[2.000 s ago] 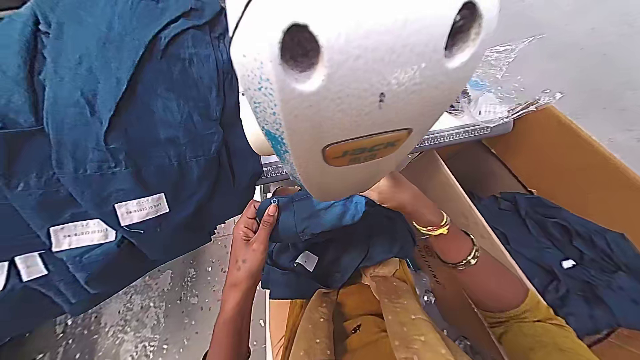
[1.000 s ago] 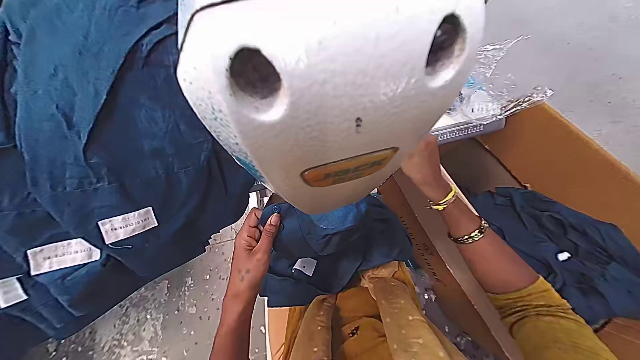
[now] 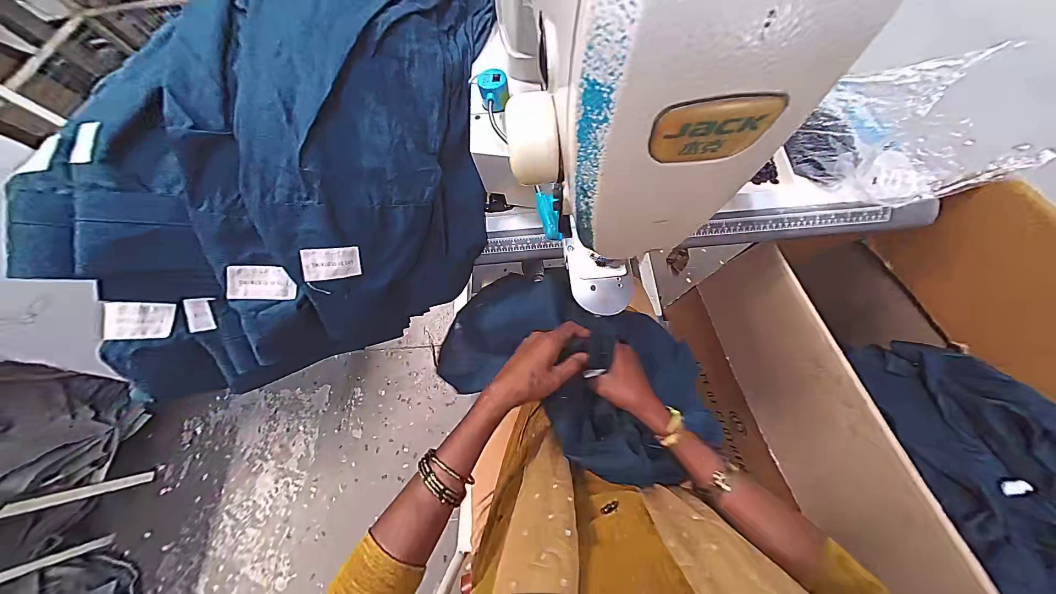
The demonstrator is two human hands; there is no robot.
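Note:
Both hands hold a dark blue garment [image 3: 495, 330] bunched over my lap, just in front of the white head of a Jack sewing machine [image 3: 709, 58]. My left hand [image 3: 540, 363] pinches the cloth from the left side. On the right, my right hand [image 3: 625, 381] grips it, close to my left hand, with a small white label [image 3: 594, 373] between them. Directly above the hands is the machine's rounded presser area [image 3: 602, 293]. The fingertips of my right hand are partly hidden in the cloth.
Stacked blue garments [image 3: 346, 173] with white labels hang at the left. A cardboard box [image 3: 792, 355] stands at the right, with another dark blue garment [image 3: 973, 437] inside. Clear plastic wrap [image 3: 924, 124] lies behind it. Dark cloth [image 3: 58, 462] is at the lower left.
My two hands have come together below the machine head, on the garment; earlier they were apart. The view has shifted, showing more of the machine's lower part.

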